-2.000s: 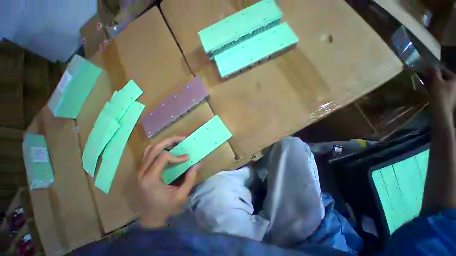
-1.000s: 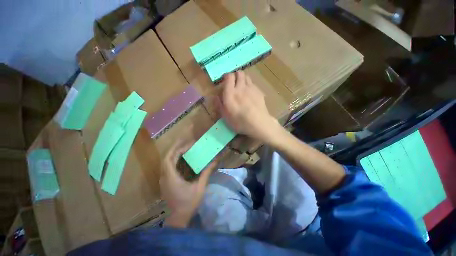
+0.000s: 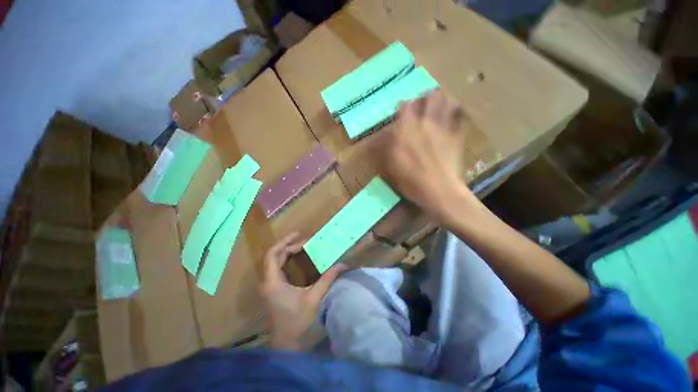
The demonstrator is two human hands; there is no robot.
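A green-faced block (image 3: 353, 223) lies near the carton's front edge. My left hand (image 3: 297, 287) holds its near left end between thumb and fingers. My right hand (image 3: 430, 149) is blurred, over the carton just right of that block; its fingertips are at the near edge of two green-faced blocks (image 3: 389, 102) lying side by side. I cannot tell if it touches them. A mauve finned block (image 3: 298, 181) lies between. Loose green adhesive strips (image 3: 222, 222) are fanned on the left.
Two labelled green packs (image 3: 177, 168) lie at the far left of the closed cartons (image 3: 252, 107). A black tote (image 3: 605, 256) with green sheets (image 3: 650, 268) is at the right. Open cartons (image 3: 229, 65) stand beyond the far left edge and at the right.
My right hand has come from the right side of the view to over the carton, near the two green-faced blocks. My left hand stays at the green-faced block. The view has shifted.
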